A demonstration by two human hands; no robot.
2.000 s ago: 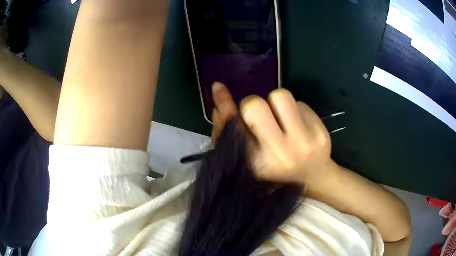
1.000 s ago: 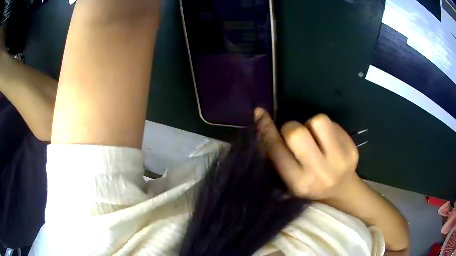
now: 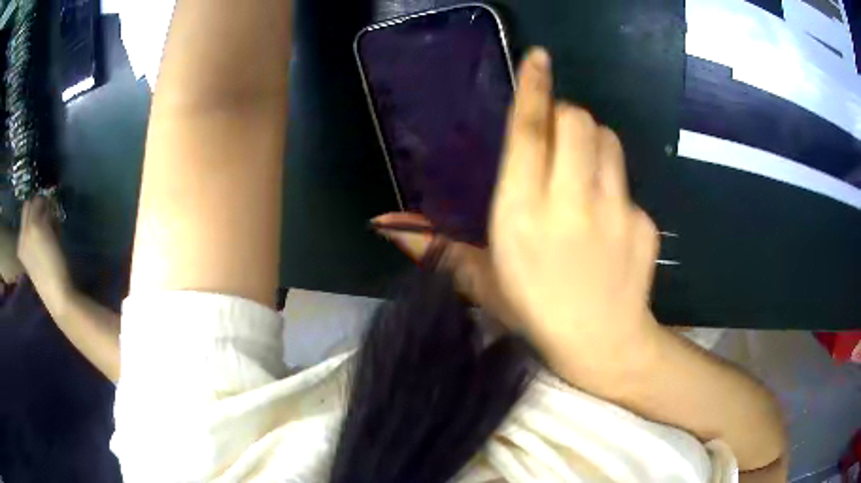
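Note:
A smartphone [image 3: 434, 113] with a dark purplish screen and thin light rim lies on the dark green surface at the upper middle. My right hand [image 3: 571, 226] is over its lower right part, with the index finger stretched upward beside the phone's right edge and the thumb near its lower edge. Tweezers [image 3: 667, 261] are held in this hand; their pale tips stick out to the right, and a dark end shows near the thumb. My left forearm runs up out of the top edge at the left; my left hand is out of the picture. Dark hair hides part of my right hand.
White and black liner sheets [image 3: 774, 75] lie at the upper right. Another person's arm [image 3: 66, 302] is at the left edge, near a dark object with a white end [image 3: 79, 89]. White sheets [image 3: 127, 33] show at the top left. A red object [image 3: 840, 345] is at the right.
The phone's top edge has come into view. My right hand has moved up and its index finger has straightened. The liner sheets sit further left, and the other person's hand now shows.

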